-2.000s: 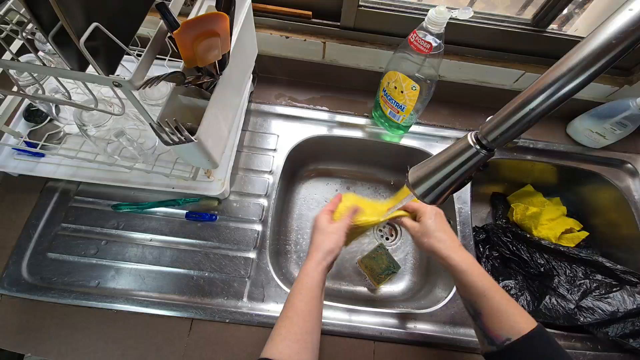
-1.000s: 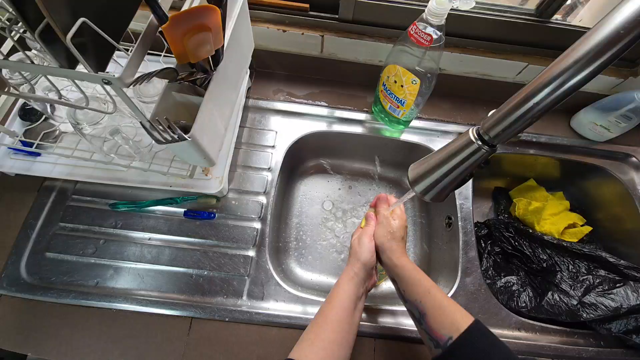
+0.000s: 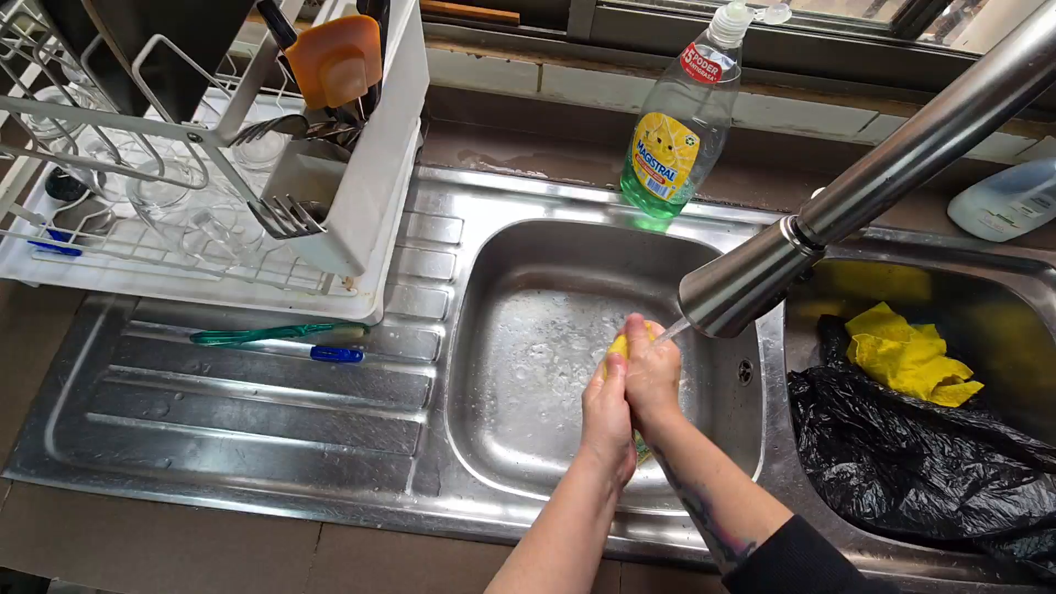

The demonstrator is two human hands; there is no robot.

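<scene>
My left hand and my right hand are pressed together over the left basin of the steel sink. Between them is a bunched yellow cloth, mostly hidden by palms and fingers. A thin stream of water from the metal faucet head runs onto my right hand. Below the hands a bit of the green scouring sponge shows; my wrists cover the rest. Behind the basin stands a dish soap bottle with green liquid low inside.
The right basin holds a black plastic bag and a crumpled yellow cloth. On the drainboard lie a green-handled brush and a blue-capped item. A white dish rack stands at the left; a white bottle lies at the far right.
The yellow cloth was stretched between my separated hands two seconds back; now it is bunched between them. The hands have closed together around it and cover most of the sponge.
</scene>
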